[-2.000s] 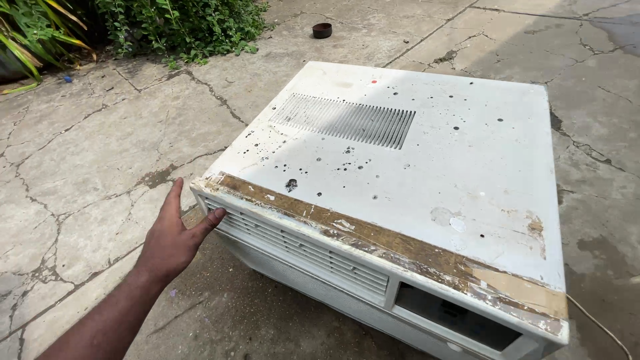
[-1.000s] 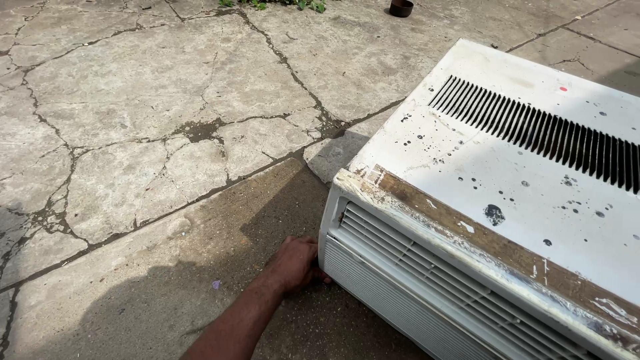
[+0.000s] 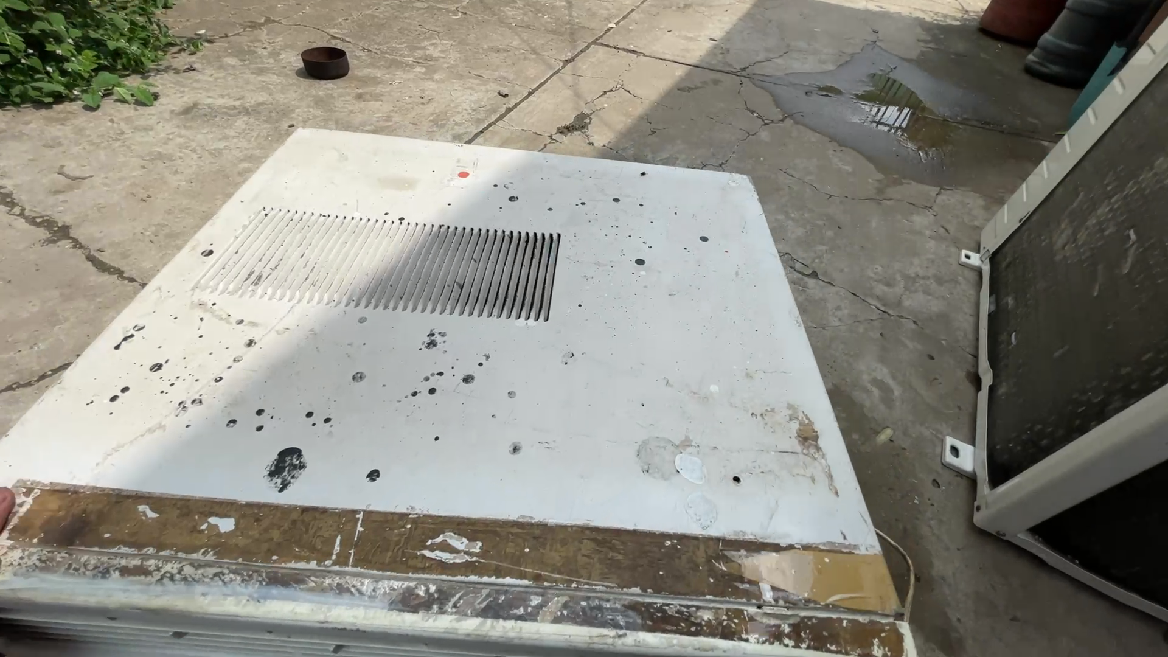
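Observation:
A white window air conditioner (image 3: 602, 383) with dark spots and a slotted vent (image 3: 392, 265) in its top fills most of the view. Worn brown tape (image 3: 411, 543) runs along its front top edge, and the front grille lies at the bottom edge, mostly cut off. Of my left hand (image 3: 5, 507) only a fingertip shows, at the far left against the taped front corner; whether it grips cannot be seen. My right hand is out of view. A thin pale cord (image 3: 905, 566) curves out beside the front right corner.
A metal-framed unit with a dark panel (image 3: 1077, 319) stands close on the right, its mounting tabs (image 3: 958, 455) sticking out. Beyond lie a small brown bowl (image 3: 325, 63), green plants (image 3: 68, 46), a puddle (image 3: 890, 114) and dark containers (image 3: 1086, 41) on cracked concrete.
My left hand was by the lower front left corner a second ago; now just a fingertip shows at the top front left corner. The view has swung right.

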